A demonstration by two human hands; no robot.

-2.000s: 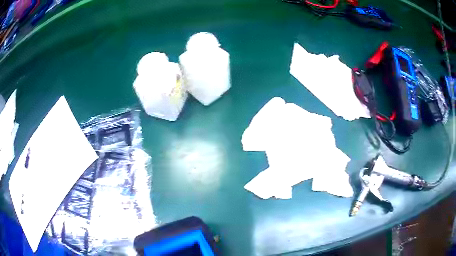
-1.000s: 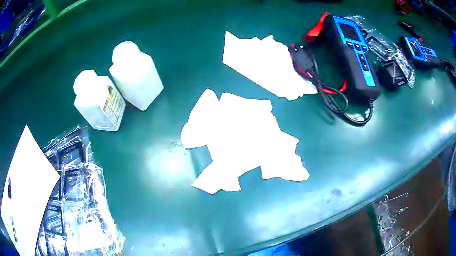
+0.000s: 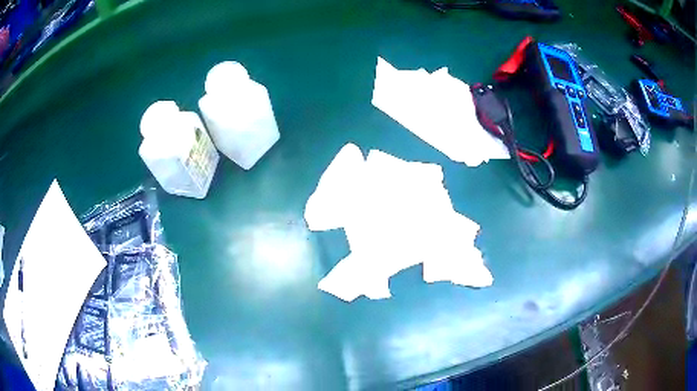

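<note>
Neither of my hands is in view. A ragged white wiping cloth (image 3: 405,221) lies flat in the middle of the green bench (image 3: 275,321). A second white cloth (image 3: 436,111) lies behind it to the right, its right end beside the dark clamp and leads of a battery tester. That battery tester (image 3: 569,107), black with a blue face, lies face up at the right with a red clamp (image 3: 516,61) at its upper left. Two white plastic bottles (image 3: 179,149) stand side by side at the left rear.
Clear plastic with black frames (image 3: 126,298) lies at the left front, partly under a white paper sheet (image 3: 50,282). Another tester (image 3: 662,101) is at the far right. A pale hose (image 3: 649,302) curves past the right edge above a brown box (image 3: 649,344).
The view has shifted, so the bench items sit further left than two seconds ago. The tester at the bottom edge and the silver air gun have gone from view. The hose now crosses the lower right.
</note>
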